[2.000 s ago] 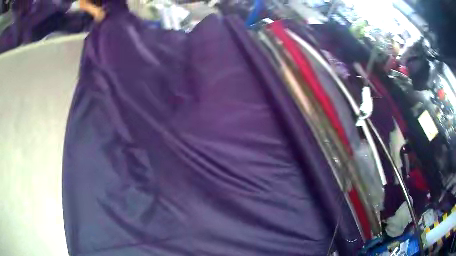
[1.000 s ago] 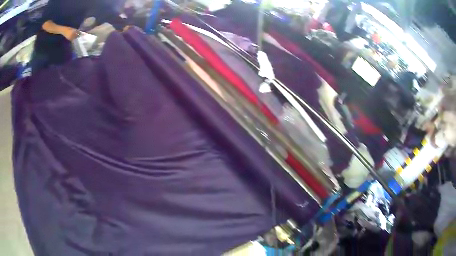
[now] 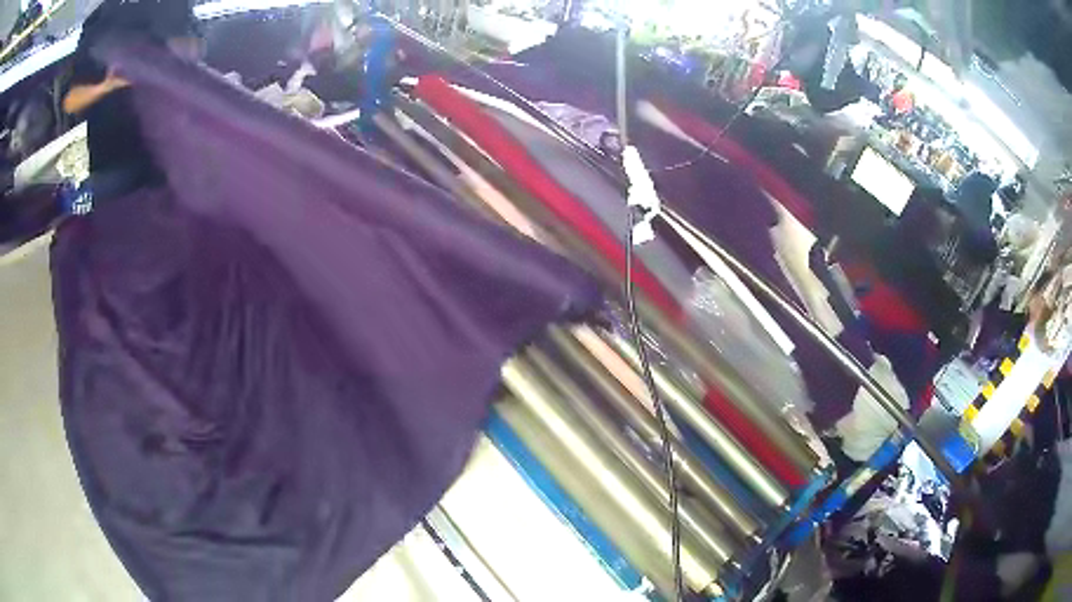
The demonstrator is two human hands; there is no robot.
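A wide purple fabric hangs in loose folds over the left and middle of the view. Its upper part is lifted and stretches from the top left to a point near the middle. Its lower part lies over the pale table. A person in dark clothes stands at the top left, partly behind the lifted fabric, with a bare forearm showing. Neither of my own hands is in view.
A rack with metal rollers and a blue frame stands right of the fabric, with red and grey strips beside it. A dark cable with a white plug-like piece hangs in front. Piled cloth lies beyond.
The near right edge of the purple fabric has lifted and swung up and left, uncovering the metal rollers and blue frame. The view has turned to the right.
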